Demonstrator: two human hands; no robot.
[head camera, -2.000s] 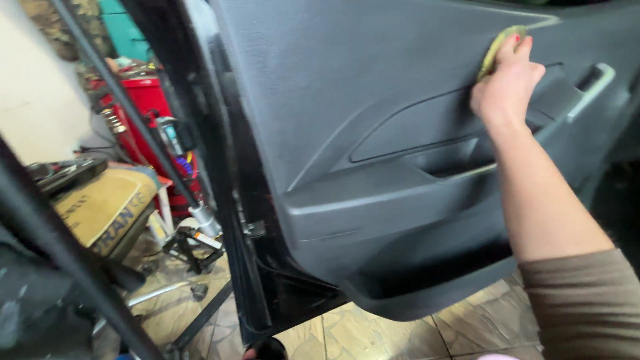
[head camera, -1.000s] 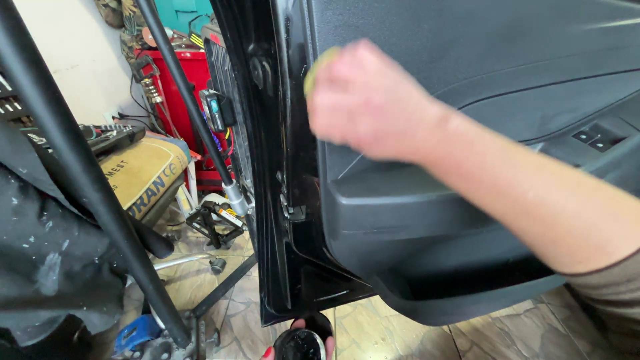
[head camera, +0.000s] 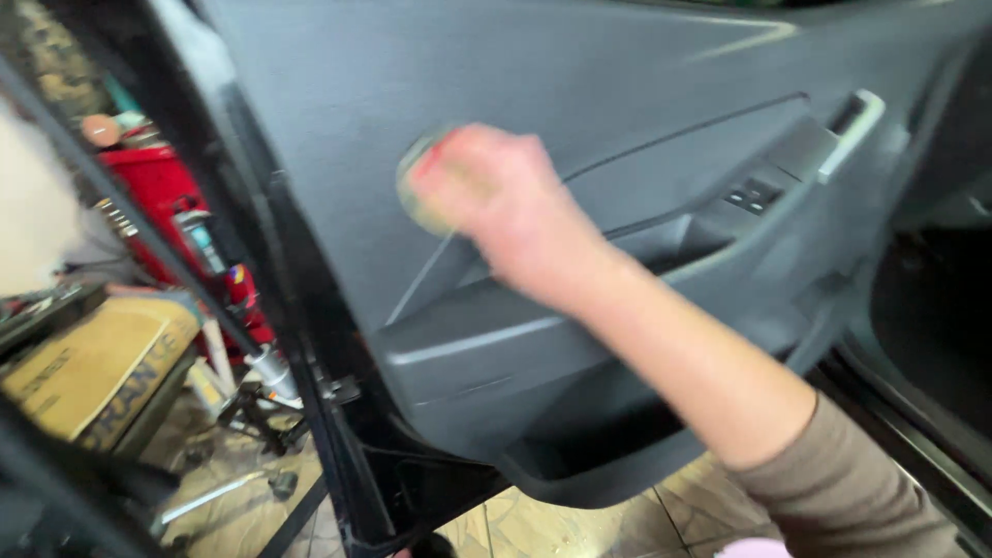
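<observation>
My right hand (head camera: 496, 201), blurred by motion, holds a round yellowish applicator pad (head camera: 422, 182) flat against the upper panel of a black car door's inner trim (head camera: 349, 93). The pad lies above the left end of the armrest (head camera: 480, 333), left of the window switches (head camera: 752, 195) and the door pull handle (head camera: 852, 139). Of my left hand only a sliver of fingertip (head camera: 401, 553) shows at the bottom edge, beside a dark round object (head camera: 432, 545); its grip cannot be made out.
Left of the door edge stand a red tool cabinet (head camera: 159, 201), a black metal pole (head camera: 155, 225) and a yellow printed box or board (head camera: 93, 364). A floor jack (head camera: 267, 395) sits on the tiled floor (head camera: 573, 519). A pink round object (head camera: 752, 549) is at the bottom edge.
My right hand with the pad has gone from the upper right of the panel to its left edge, then back somewhat rightward. The dark round container by my left hand has mostly left the view.
</observation>
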